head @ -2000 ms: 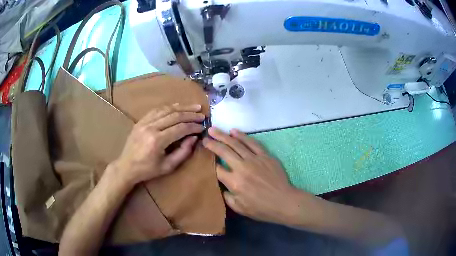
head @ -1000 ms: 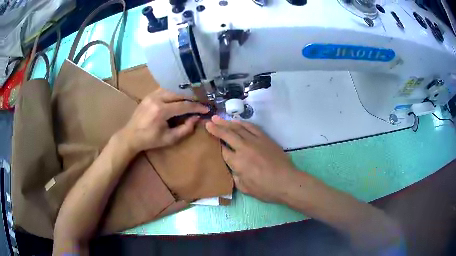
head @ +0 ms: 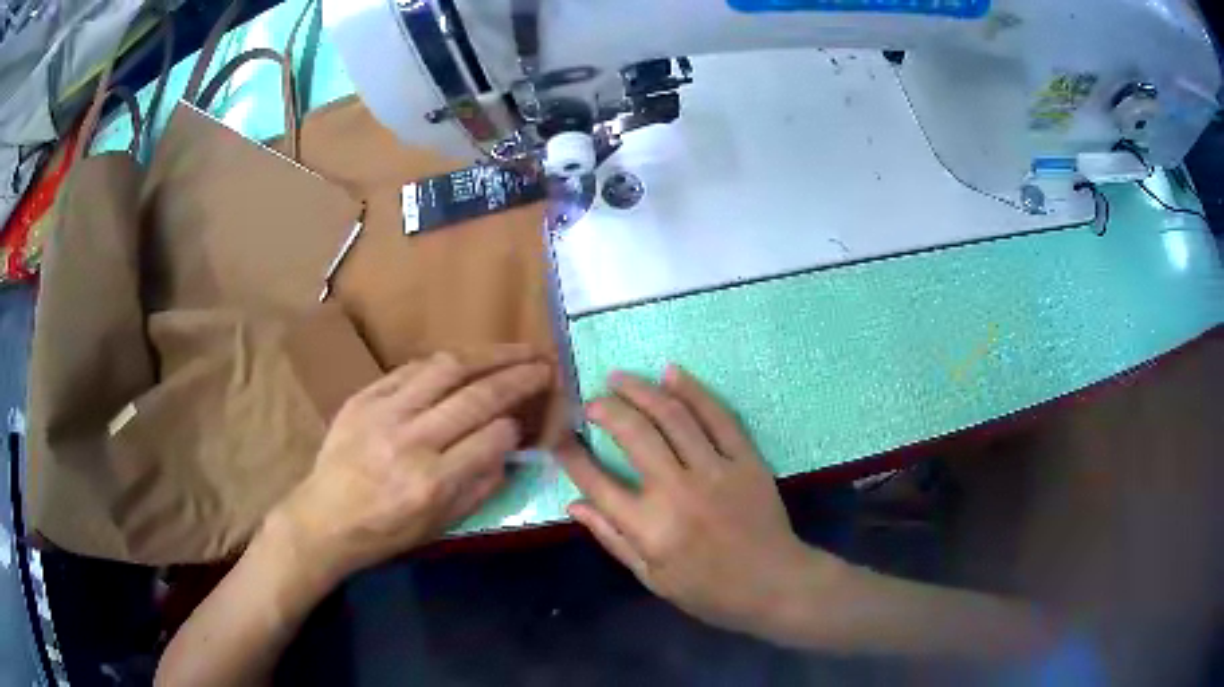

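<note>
The tan-brown bag body panel (head: pixel 456 295) lies left of the machine bed, its right edge running up to the presser foot area (head: pixel 537 154). A black label with pale print (head: pixel 473 196) lies on the panel beside the foot. My left hand (head: pixel 416 450) rests on the panel's lower part, fingertips near its right edge. My right hand (head: pixel 678 490) is just right of that edge, thumb and forefinger at the panel's lower corner, the other fingers spread over the green table. The needle tip cannot be made out.
The white sewing machine head (head: pixel 859 40) spans the top, above its white bed (head: pixel 752 188). The green table (head: pixel 859 336) has a dark red front edge. Brown folded bag fabric (head: pixel 228 389) covers the left, with thin handles (head: pixel 255 61) behind it. A grey-white bundle lies at top left.
Both hands have moved down towards the table's front edge, away from the foot. The black label is now uncovered beside the foot. The panel has advanced under the machine, and the view has shifted.
</note>
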